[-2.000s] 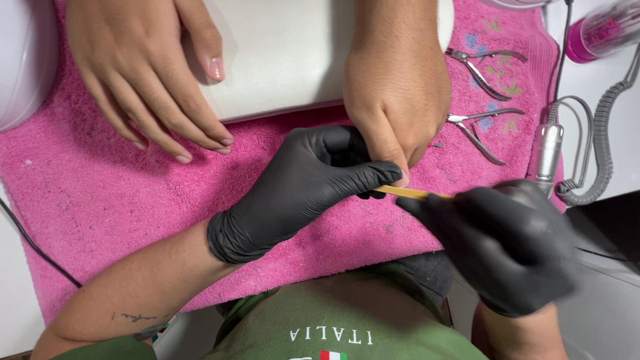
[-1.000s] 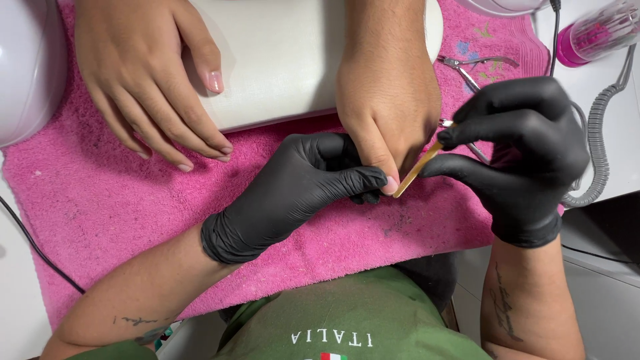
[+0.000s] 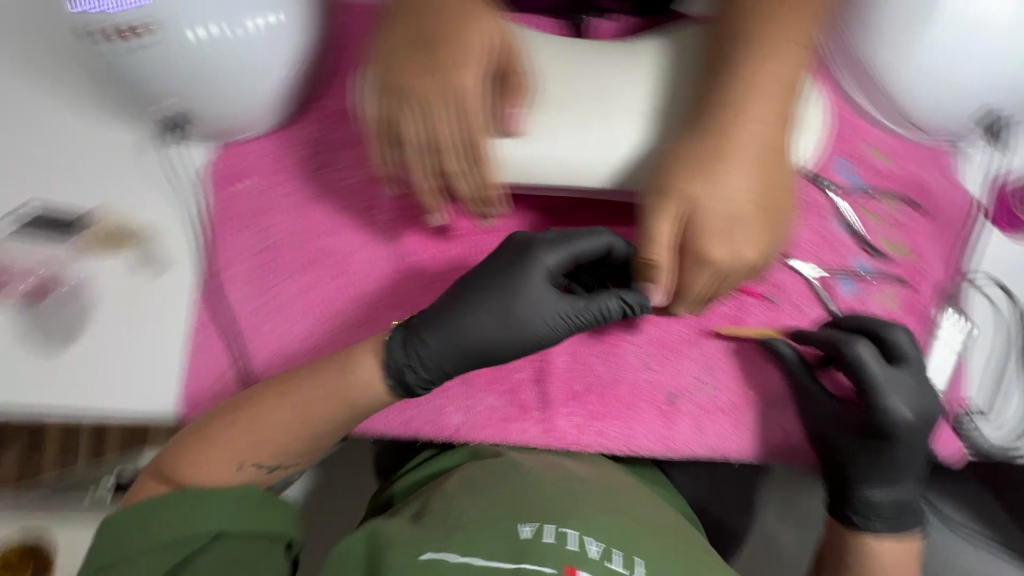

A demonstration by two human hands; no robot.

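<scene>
My left hand [image 3: 528,304], in a black glove, holds the thumb [image 3: 658,268] of the other person's hand [image 3: 716,220] between its fingertips. To the right, my right hand [image 3: 864,392], also black-gloved, grips a thin yellowish stick [image 3: 744,333] whose tip points left, apart from that thumb. The other person's second hand [image 3: 440,112] hangs over the pink towel [image 3: 496,408] with its fingers down. A white padded armrest [image 3: 592,112] lies beneath that person's arms. The whole view is blurred by motion.
Two metal nippers [image 3: 852,216] [image 3: 816,280] lie on the towel's right side. A handpiece [image 3: 950,344] with a coiled cord [image 3: 992,312] is at the right edge. White rounded devices [image 3: 216,64] [image 3: 936,56] stand at both upper sides. Blurred small items [image 3: 56,232] lie on the white tabletop at left.
My right hand has drawn back with the stick, away from the thumb that its tip was at in the earlier frames. My left hand keeps its hold. The view has shifted and shows more at left.
</scene>
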